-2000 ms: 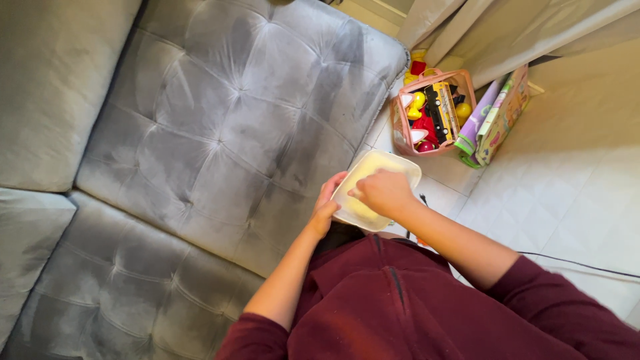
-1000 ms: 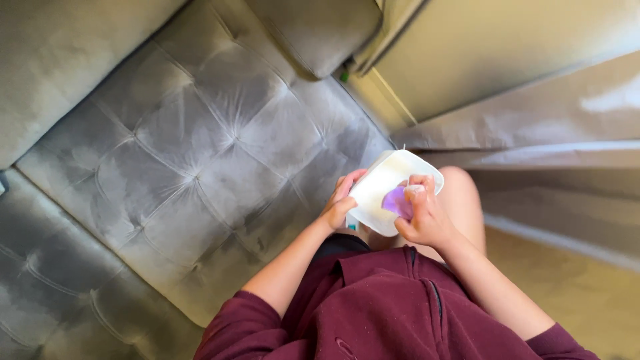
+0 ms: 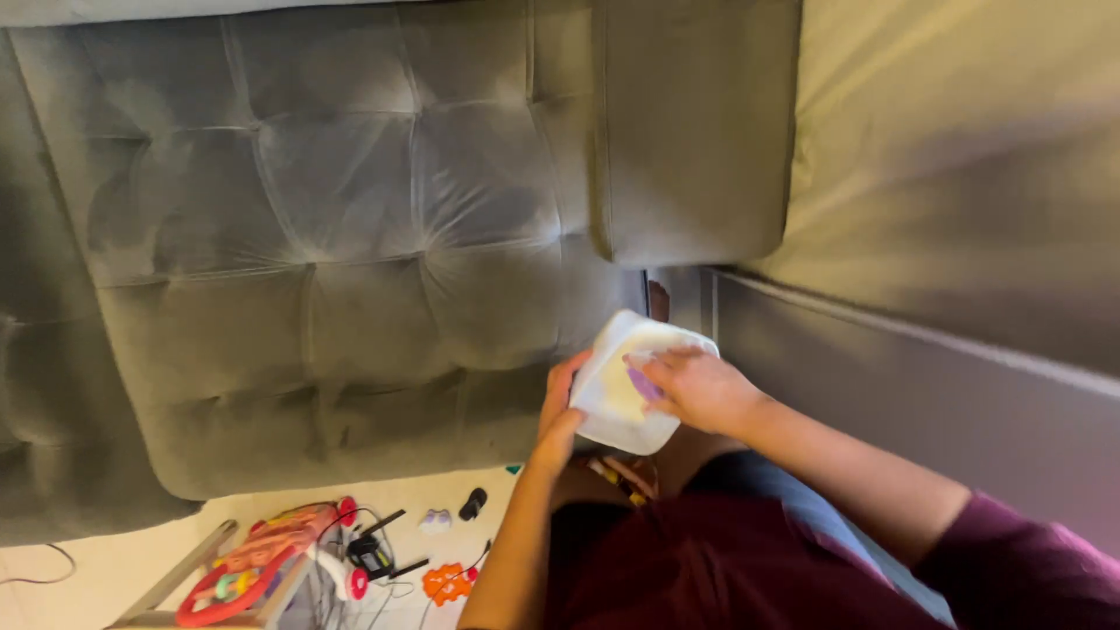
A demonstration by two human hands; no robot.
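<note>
A white plastic tub with pale yellow contents is held tilted at the lower middle of the head view. My left hand grips its left side, fingers behind and thumb over the near wall. Inside the tub, my right hand holds a small purple object against the pale contents. The fingers partly cover the purple object, so its exact kind cannot be told.
A grey tufted sofa fills the left and middle, with an armrest or cushion beside a beige curtain. On the floor lie a red-wheeled toy, a black device with antennas, an orange toy piece and cables.
The view has swung strongly, bringing the floor toys at lower left into sight. The purple object, visible since one second ago, remains in my right hand inside the tub.
</note>
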